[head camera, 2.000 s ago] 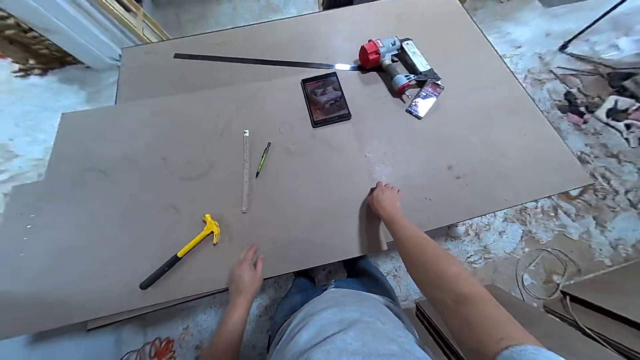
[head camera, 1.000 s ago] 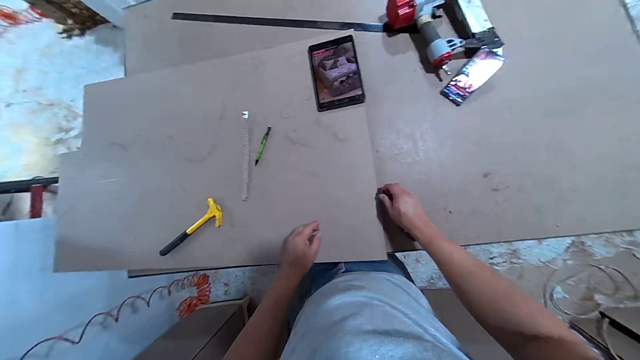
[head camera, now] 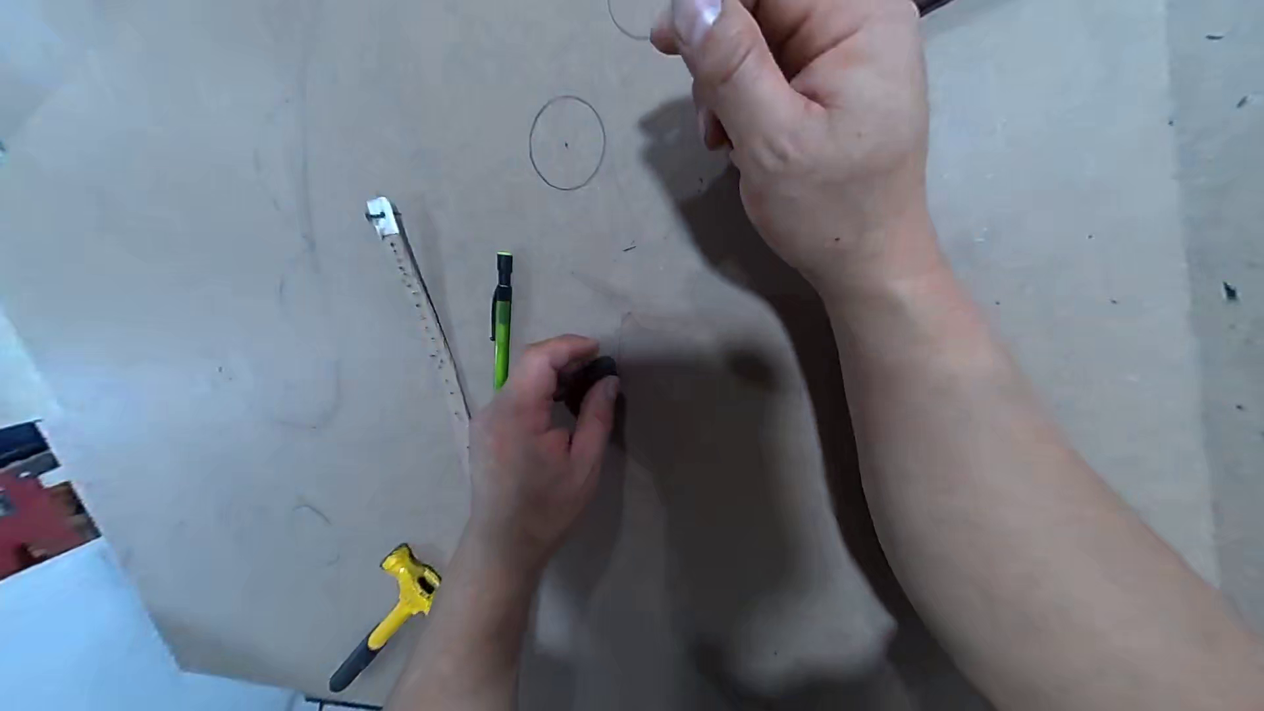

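Observation:
My left hand (head camera: 538, 434) rests low over the brown board (head camera: 691, 247), its thumb and index finger closed around a small dark object (head camera: 592, 380) that I cannot identify. A green mechanical pencil (head camera: 503, 336) lies just above that hand, and a strip ruler (head camera: 425, 306) with a metal end lies to its left, partly under the hand. My right hand (head camera: 820, 118) is raised above the board at the top, fingers curled; whether it holds anything is not clear. A yellow claw hammer (head camera: 400, 602) with a dark grip lies at lower left, partly behind my left forearm.
A drawn circle (head camera: 567, 143) with a centre dot marks the board, and part of another shows beside my right fingers. Red and dark items (head camera: 44, 504) are beyond the board's left edge. Small dark specks are scattered on the right.
The view has moved much closer to the board. Both hands have left the board's near edge; the left is now beside the pencil with the dark object, the right is raised farther up.

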